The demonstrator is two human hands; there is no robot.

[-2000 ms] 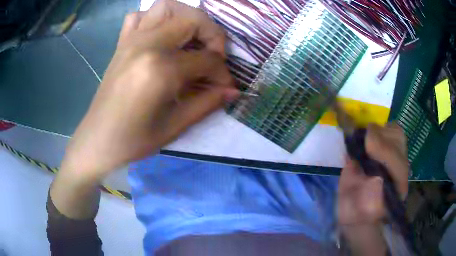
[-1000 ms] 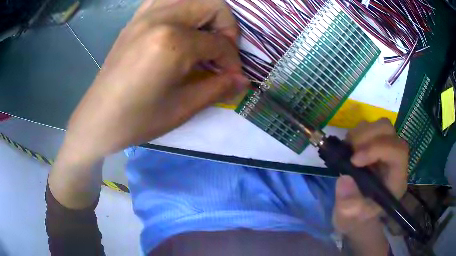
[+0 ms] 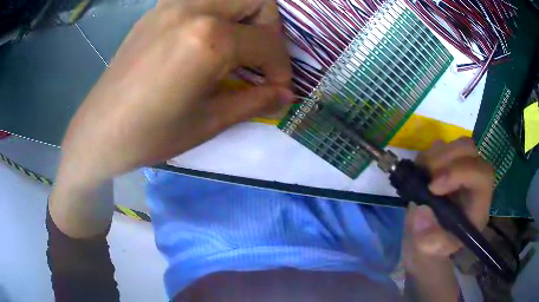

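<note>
A green PCB panel (image 3: 378, 88) with rows of silvery strips lies tilted on the white work sheet (image 3: 248, 154). Red-and-black wire leads (image 3: 331, 29) run from its upper left edge. My left hand (image 3: 195, 88) is at the panel's left edge, with thumb and finger pinched on a thin wire lead; a whitish bit shows between the fingers. My right hand (image 3: 452, 197) grips the black handle of the soldering iron (image 3: 434, 206). The iron's dark tip reaches over the panel to the pads beside my left fingertips. Exact contact at the tip is blurred.
Yellow tape (image 3: 431, 133) crosses the white sheet under the panel. A loose pile of leads (image 3: 473, 29) lies at the upper right. A bare green panel (image 3: 496, 135) and a yellow label (image 3: 531, 127) are at the right. The dark table edge (image 3: 283, 187) runs before blue clothing (image 3: 236, 230).
The iron has swung from a blurred position at the panel's right side to the left-edge pads, then shifted slightly right. My left hand stays pinched at that edge. The view has shifted slightly.
</note>
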